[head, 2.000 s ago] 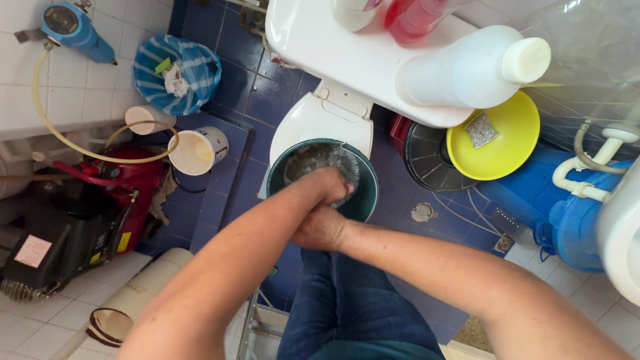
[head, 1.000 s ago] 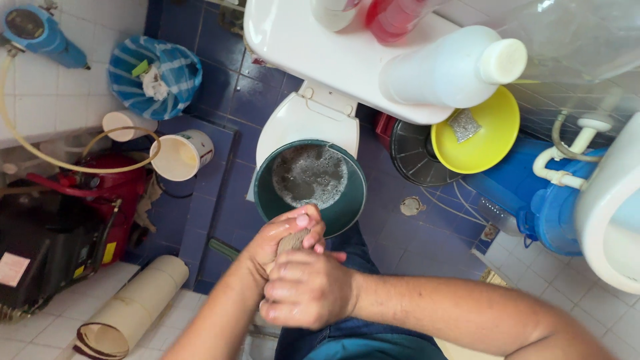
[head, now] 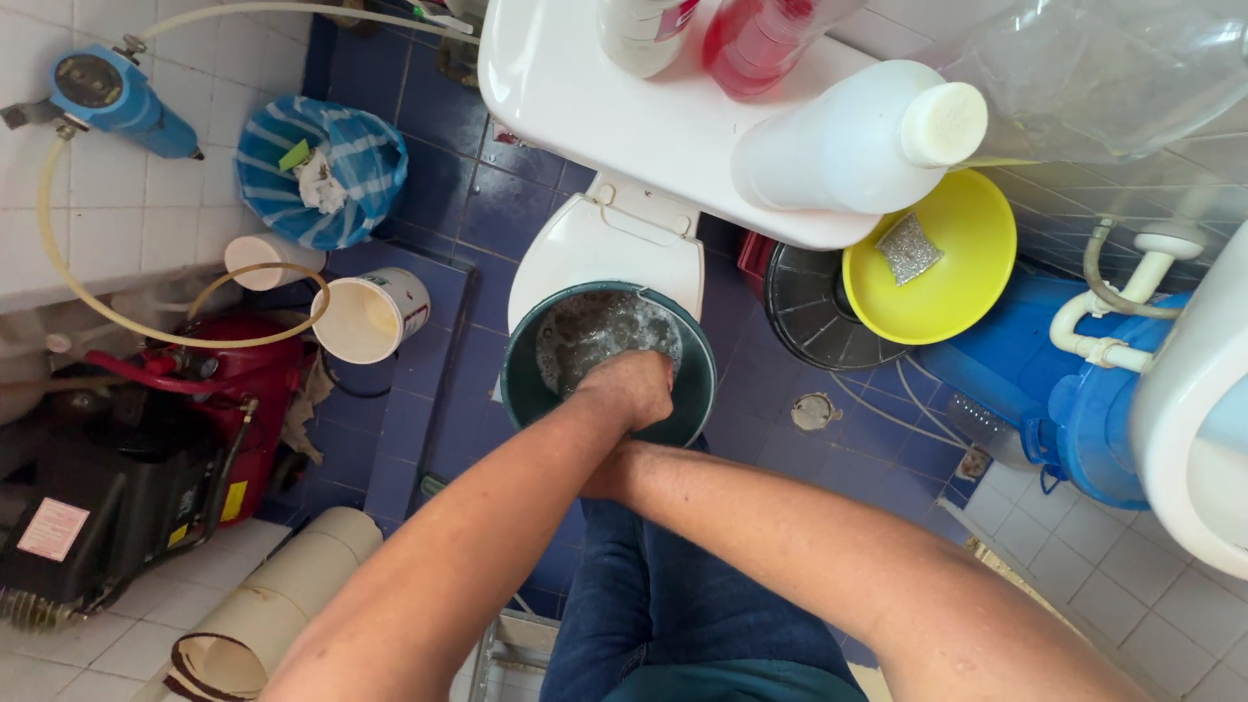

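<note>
A dark green bucket of cloudy, foamy water stands in front of the white toilet lid, overlapping it in view. My left hand, coming from the lower left, is over the near part of the bucket with its fingers curled; what lies inside them is hidden. Beneath the left wrist, at the bucket's near rim, is my right hand, mostly covered by the left forearm, so its fingers cannot be seen.
Bottles, including a large white one, stand on the toilet tank. A yellow basin holds a scouring pad. At left are a lined bin, white tubs and a red-black compressor; a sink is right.
One second ago both hands were together on the near side of the bucket, around a greyish thing. Now the left hand is over the bucket, and that thing is out of sight.
</note>
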